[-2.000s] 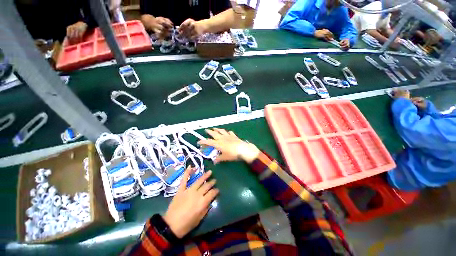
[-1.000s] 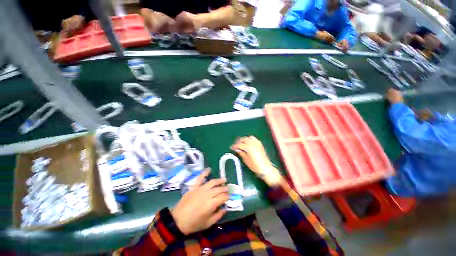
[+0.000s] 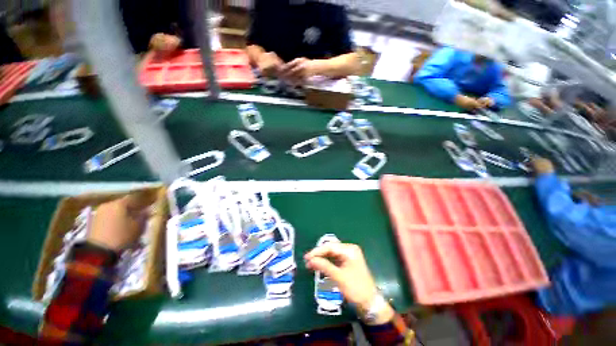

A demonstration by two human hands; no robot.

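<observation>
A looped unit with a blue-and-white end lies on the green bench in front of me. My right hand is over its upper part, thumb and fingertips close together; whether they hold a small part cannot be told. My left hand reaches into the brown cardboard box of small white fittings; its fingers are blurred and partly hidden. A heap of looped units lies between the box and my right hand.
A salmon-red parts tray is at the right, above a red stool. Beyond the pale rail, the green belt carries scattered looped units. A grey post crosses at left. People sit across the belt; a blue-sleeved person is at right.
My left hand has moved from the heap and the single looped unit into the cardboard box. My right hand has moved over the single unit. The whole view has shifted.
</observation>
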